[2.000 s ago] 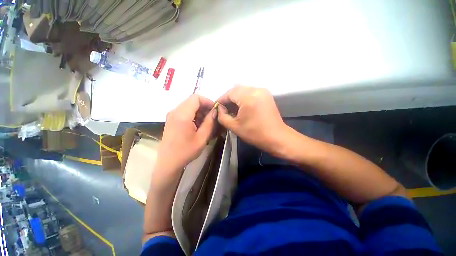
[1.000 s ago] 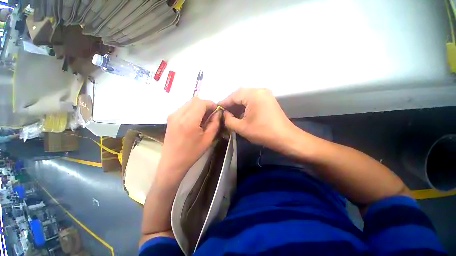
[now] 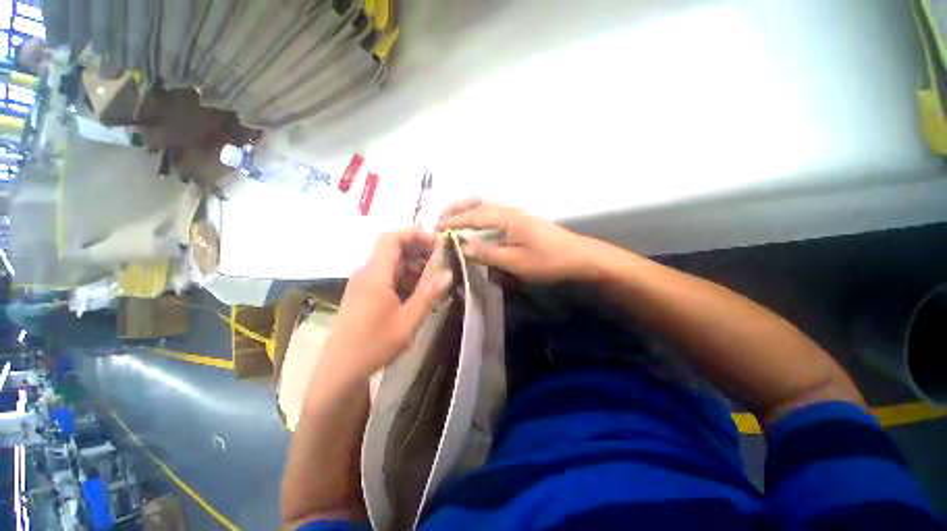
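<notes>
A beige-grey bag body (image 3: 472, 384) hangs open like a pocket over my lap, with a darker inside. A small yellow bit (image 3: 451, 236) shows at its top corner. My left hand (image 3: 379, 301) pinches the corner from the left side. My right hand (image 3: 530, 247) grips the same corner from the right, with its fingers laid over the edge. Fingertips partly hide the corner. Both hands are bare, at the table's front edge.
Two small red bars (image 3: 369, 194), slim snips (image 3: 424, 195) and a clear bottle (image 3: 275, 168) lie on the white table (image 3: 665, 124). Stacked bag bodies (image 3: 239, 52) stand at the back left. An opened carton (image 3: 301, 347) is at lower left, a round dark bin (image 3: 927, 342) at right.
My right hand has moved from a fingertip pinch to fingers laid flatter over the bag's corner and edge. The view has shifted slightly, so table items appear lower and further right.
</notes>
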